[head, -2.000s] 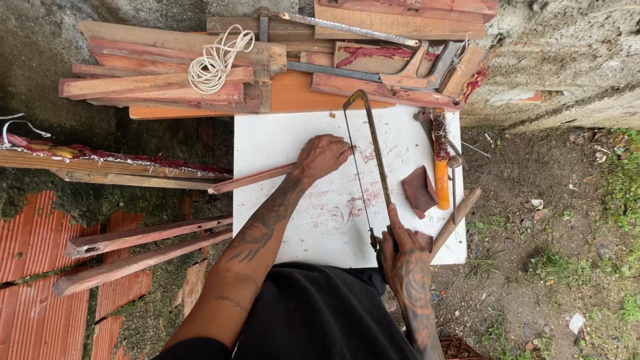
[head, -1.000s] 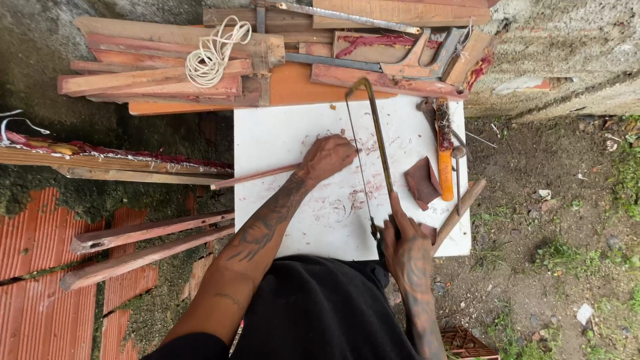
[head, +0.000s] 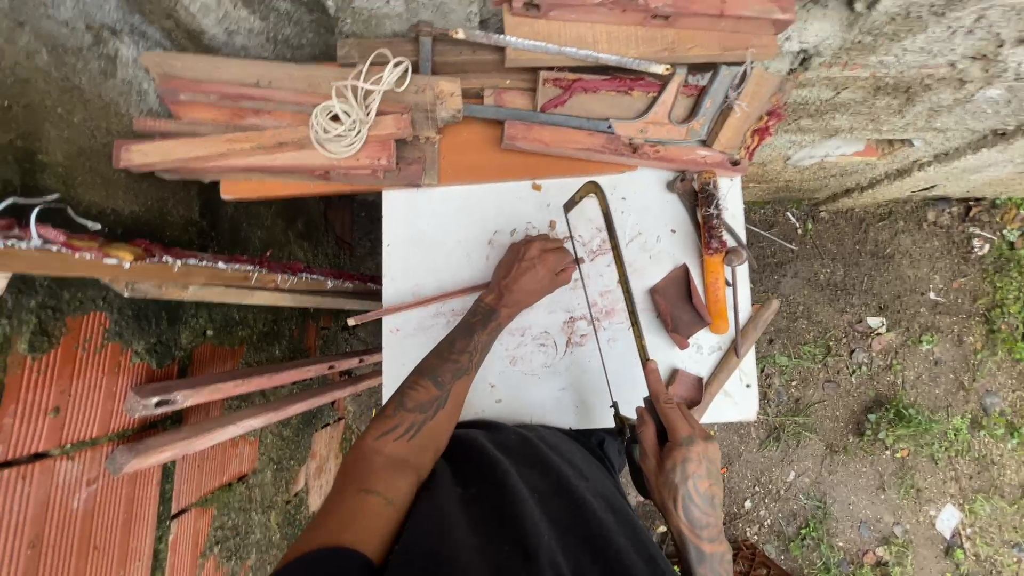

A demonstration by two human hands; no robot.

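My left hand [head: 532,274] is closed around a thin reddish wooden strip [head: 424,302], pressing it on the white board [head: 448,240]. The strip's short end shows just past my fingers, at the blade of a hacksaw [head: 622,272]. My right hand [head: 678,448] grips the hacksaw's handle near my body, its index finger stretched along the frame. Right of the saw lie a folded piece of brown sandpaper [head: 680,306], a smaller piece [head: 685,387], a tool with an orange handle [head: 715,292], a hammer [head: 736,258] and a wooden handle [head: 744,352].
Behind the board lie stacked wooden pieces [head: 264,150], a coil of cream cord [head: 346,128] and a second hacksaw [head: 672,112]. Wooden bars [head: 256,384] reach the board's left edge. A rough wall [head: 896,96] stands at the back right.
The hacksaw stays in my right hand and the strip in my left. The saw has shifted slightly toward my body since the earlier frames.
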